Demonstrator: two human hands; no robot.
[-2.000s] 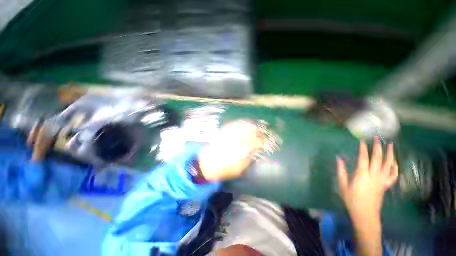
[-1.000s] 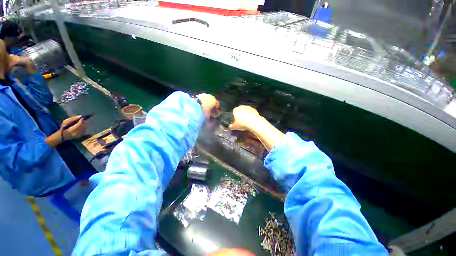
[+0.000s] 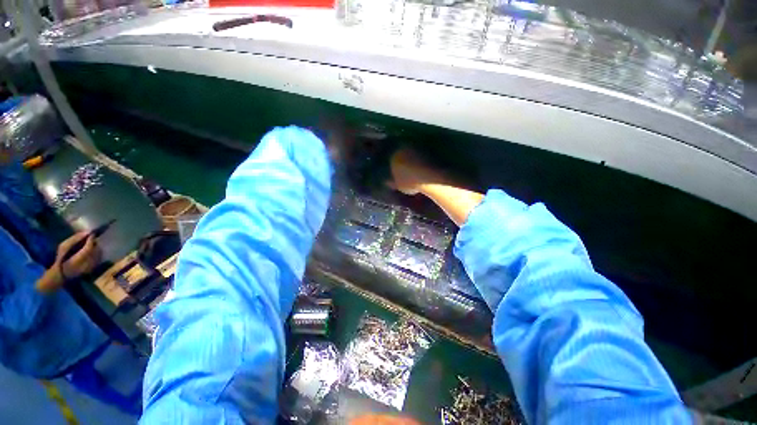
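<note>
Clear blister trays with rectangular pockets (image 3: 407, 241) lie in the recessed channel in front of me. My right hand (image 3: 408, 173) reaches over the back edge of the trays into the shaded channel. Its fingers are in shadow, so I cannot tell what they hold. My left arm in its blue sleeve stretches forward to the left of the trays. My left hand is hidden past the cuff in the dark.
On the bench nearer me are a solder reel (image 3: 311, 317), a small clear bag (image 3: 315, 371), a bag of silver parts (image 3: 383, 357) and loose leaded parts (image 3: 480, 407). At left, another person's hand (image 3: 79, 256) holds a dark pen-like tool. A pale shelf edge (image 3: 349, 81) runs above.
Both arms reach deeper into the channel under the shelf. My left hand has gone out of sight. The trays now show more fully in front of my right hand. The view has shifted.
</note>
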